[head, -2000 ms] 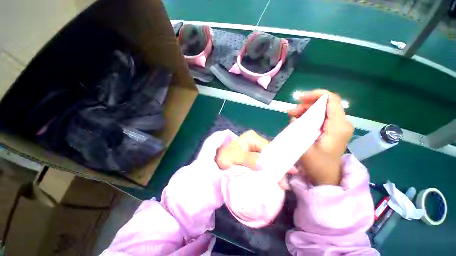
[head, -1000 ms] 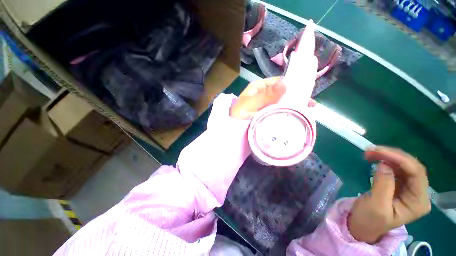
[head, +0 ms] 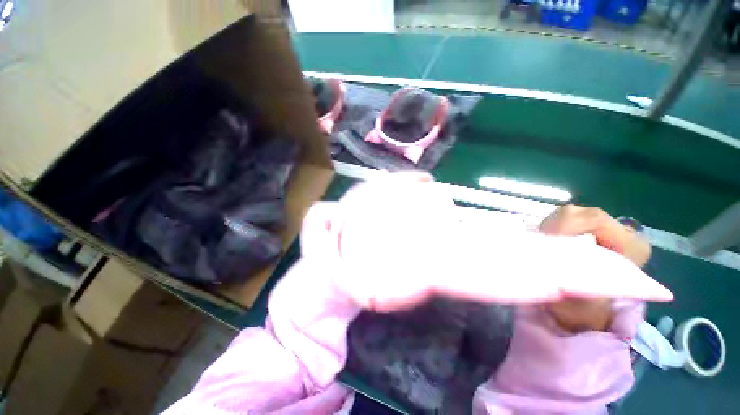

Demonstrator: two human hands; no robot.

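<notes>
A pink cat-ear headset (head: 479,259) lies sideways close to the camera, pale and overexposed. A pointed ear is at its right end. My right hand (head: 596,235) grips the headband near that end, fingers showing above it and palm below. My left hand is hidden behind the headset's left part; only its pink sleeve (head: 312,292) shows, running up to it. A dark grey dotted bag (head: 426,348) lies flat on the green bench below the headset.
A large open carton (head: 304,203) with dark bags (head: 195,219) stands at left. Two more headsets, one here (head: 411,121), rest on bags on the conveyor. A tape roll (head: 699,347) and white cloth (head: 656,344) lie at right. Brown cartons (head: 122,308) are at lower left.
My right hand was open and apart from the headset a second ago and now grips its headband. The headset has turned from upright to sideways, its ear end pointing right. The camera view has shifted.
</notes>
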